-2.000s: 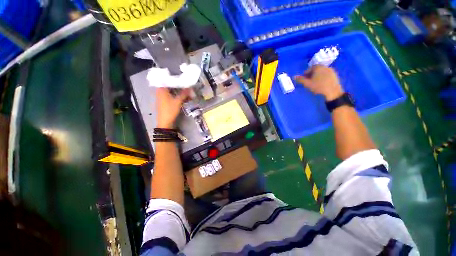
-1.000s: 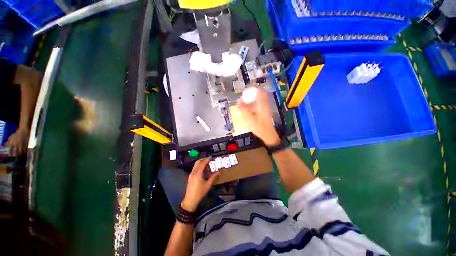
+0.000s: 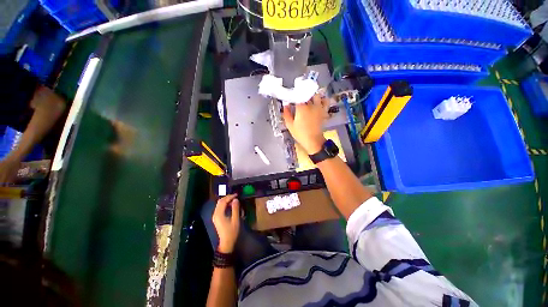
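Note:
My right hand (image 3: 307, 123) reaches to the fixture under the machine head, just below the white wrapping (image 3: 289, 90) around the ram. Its fingertips are partly hidden there, and I cannot tell whether they hold a part. My left hand (image 3: 227, 219) is at the front left edge of the machine, beside the green button (image 3: 249, 189), with no part visible in it. Several small white parts (image 3: 282, 202) lie in a row on the cardboard flap (image 3: 318, 211). A group of white parts (image 3: 453, 108) lies in the large blue tray (image 3: 456, 174).
Yellow-black posts stand left (image 3: 205, 158) and right (image 3: 388, 113) of the metal bed (image 3: 243, 129). A white stick-like piece (image 3: 262, 154) lies on the bed. Blue trays (image 3: 432, 54) of white parts are stacked at back right. Another person's arm (image 3: 36, 129) shows beyond the conveyor (image 3: 132, 132).
My right hand has moved from above the yellow pad up to the fixture; the white part seen in it is no longer visible. My left hand has moved left, off the cardboard flap's parts.

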